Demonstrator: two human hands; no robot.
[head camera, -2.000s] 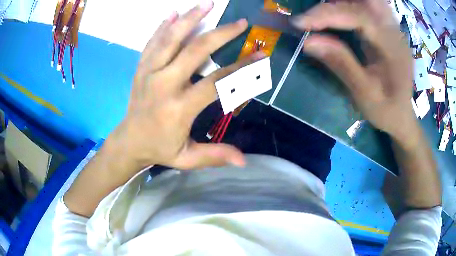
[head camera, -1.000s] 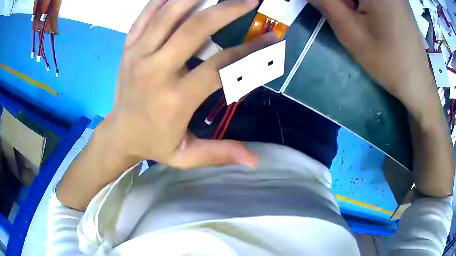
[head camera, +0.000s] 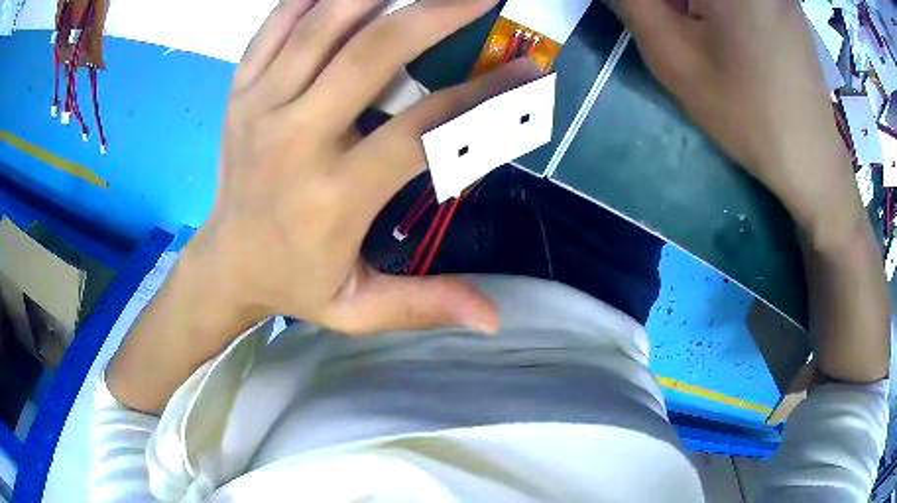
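Note:
My left hand (head camera: 295, 187) is spread with the thumb apart. A white adhesive piece (head camera: 492, 133) with two small dark square holes lies against its index finger and seems stuck there. Behind that finger is an orange flexible circuit (head camera: 516, 44) with red leads on it. Red lead wires (head camera: 433, 231) hang below the white piece over the dark area at the bench edge. My right hand (head camera: 747, 118) reaches to the top edge, which cuts off its fingertips. A white piece (head camera: 556, 15) at the top edge overlaps the orange circuit; whether my right hand touches it is hidden.
The dark green bench top (head camera: 679, 147) carries a thin pale strip (head camera: 587, 103). Orange circuits (head camera: 84, 34) with red wires hang off a white board (head camera: 177, 25) at upper left. A heap of white pieces (head camera: 866, 128) is at far right. The floor is blue with a yellow line.
My right hand has moved up, its fingertips now past the top edge. A white piece now shows over the upper orange circuit. My left hand keeps its pose with the piece; the view has shifted slightly.

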